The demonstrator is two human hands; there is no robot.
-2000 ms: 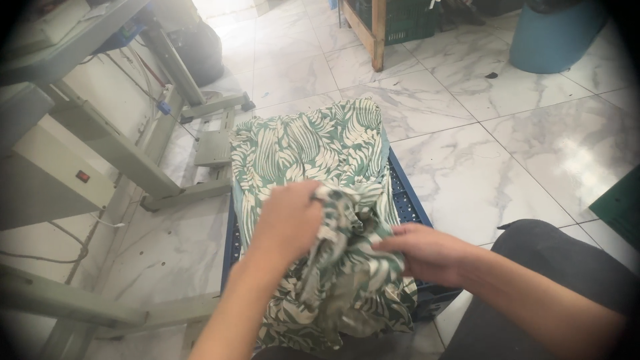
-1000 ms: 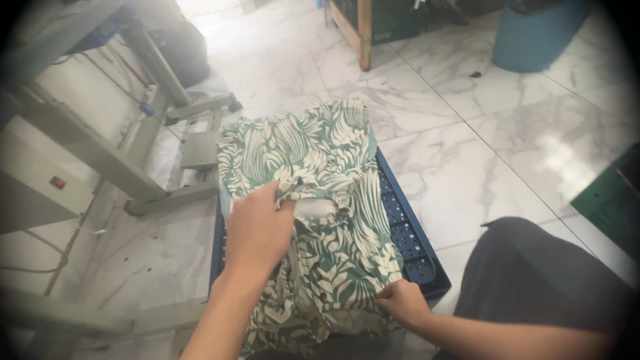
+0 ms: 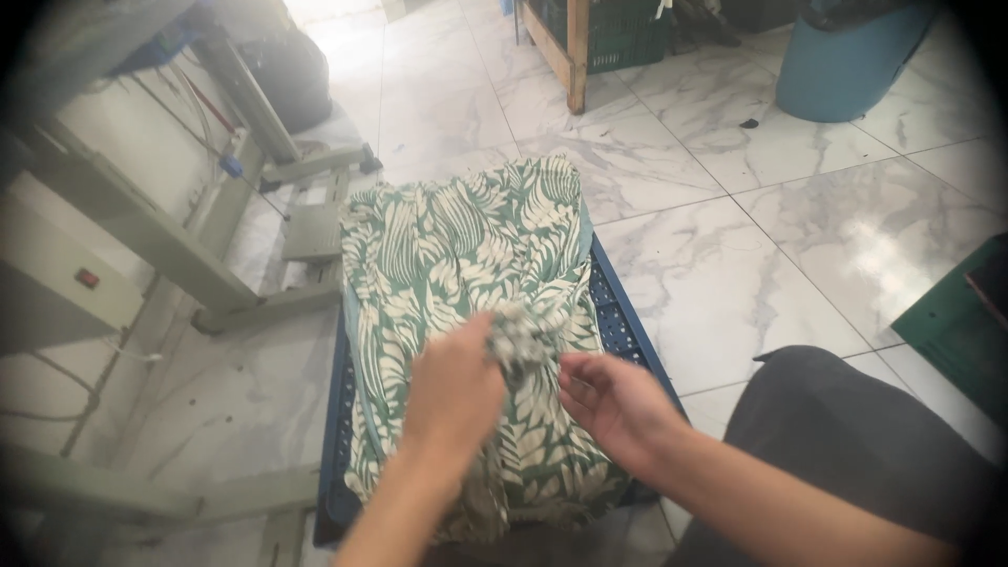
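A stack of green and cream leaf-print fabric point(image 3: 465, 260) lies on a blue perforated plastic crate point(image 3: 630, 315) on the floor. Over its middle my left hand point(image 3: 461, 386) is closed on a bunched end of printed cloth point(image 3: 520, 339), which is blurred. Just right of that bunch is my right hand point(image 3: 614, 394), fingers curled with the tips close to the cloth; whether they touch it cannot be told. Loose folds and frayed edges of fabric show at the near end of the stack, partly behind my left forearm.
Grey metal machine-stand legs point(image 3: 150, 228) and a box with a red switch point(image 3: 87, 278) stand at left. My knee point(image 3: 811, 441) is at lower right, near a green crate point(image 3: 961, 315). Farther back are a blue bin point(image 3: 850, 63), a wooden leg point(image 3: 577, 63) and a dark bag point(image 3: 287, 75).
My right hand has moved up from the near right edge of the fabric toward my left hand. The cloth spread between them a second ago is now bunched at my left hand.
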